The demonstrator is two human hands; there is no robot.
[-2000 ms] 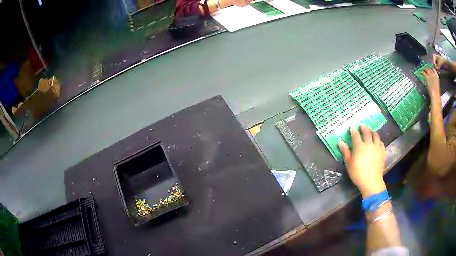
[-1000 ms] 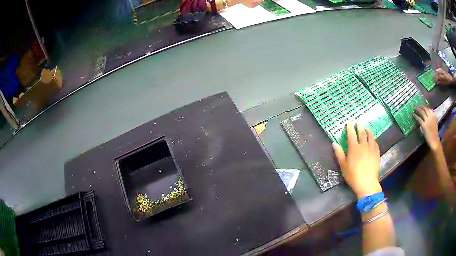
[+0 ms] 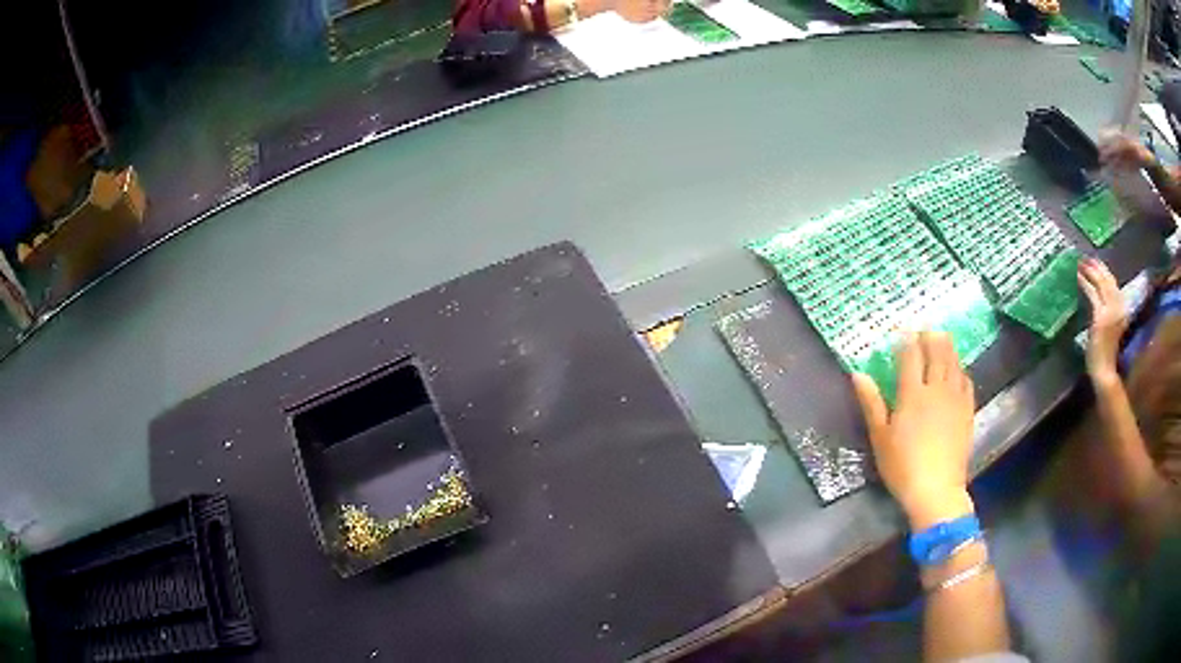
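Green PCB panels lie overlapped in two neighbouring columns, a left one [image 3: 874, 279] and a right one [image 3: 991, 220], on a dark worn mat [image 3: 790, 389]. My right hand [image 3: 923, 421], with a blue wrist strap, is palm down at the near end of the left column. Its fingers are apart and its fingertips touch the nearest panel; the thumb is at the panel's left corner. It does not visibly grip a panel. My left hand is not in view.
A black bin [image 3: 382, 453] with small gold parts sits on a large black mat [image 3: 570, 453]. A ribbed black rack [image 3: 130, 583] is lower left. A whitish scrap [image 3: 736, 469] lies between the mats. A neighbour's hand [image 3: 1101, 311] is at the right column; a small black box [image 3: 1062, 143] stands beyond.
The left column's nearest panel has slid further over the others, and my right hand has shifted slightly left. The neighbour's nearer hand has come down from the small panel to the right column's near end.
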